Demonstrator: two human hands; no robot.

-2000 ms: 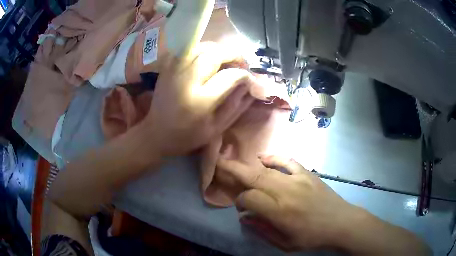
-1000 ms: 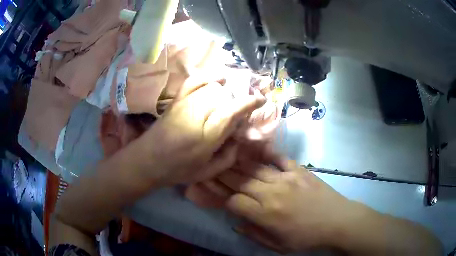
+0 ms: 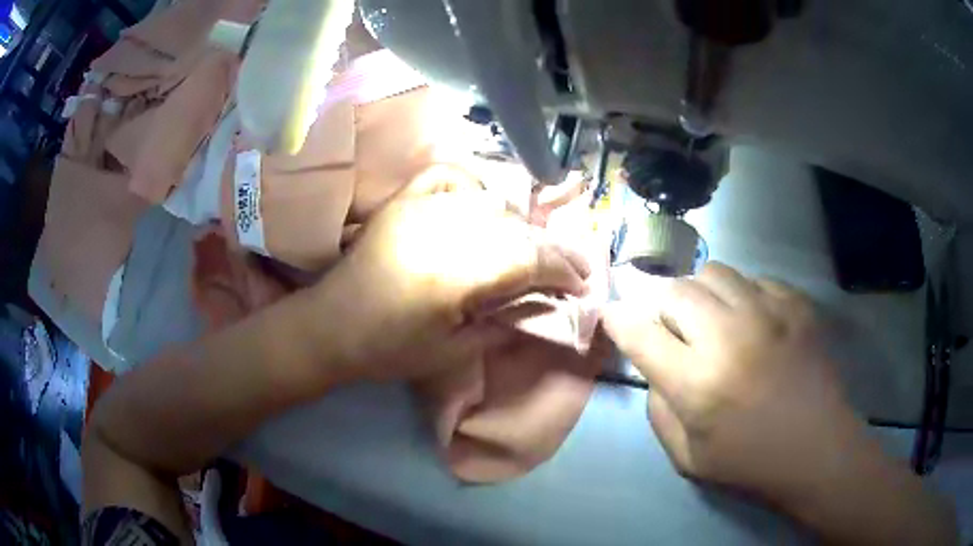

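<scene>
A salmon-pink garment (image 3: 523,400) lies bunched under and in front of the machine needle (image 3: 601,171). My left hand (image 3: 427,261) grips its folded edge just left of the needle, in the glare of the lamp. My right hand (image 3: 736,373) is right of the fabric, fingers bent, its thumb and index tips at the fabric's right edge; whether they pinch it cannot be told. A white label with black print (image 3: 248,201) shows on the pink fabric at the left. The presser foot area is washed out by light.
The grey machine head (image 3: 832,85) hangs over the hands, with a pale knob (image 3: 659,243) close above my right fingers. The lamp (image 3: 288,75) is at the upper left. A black rectangle (image 3: 870,229) and a dark thin tool (image 3: 936,373) lie right. Heaped pink fabric (image 3: 91,235) lies left.
My right hand has moved right and up, off the front part of the fabric to its right edge. My left hand stays on the fabric. The whole view has shifted slightly.
</scene>
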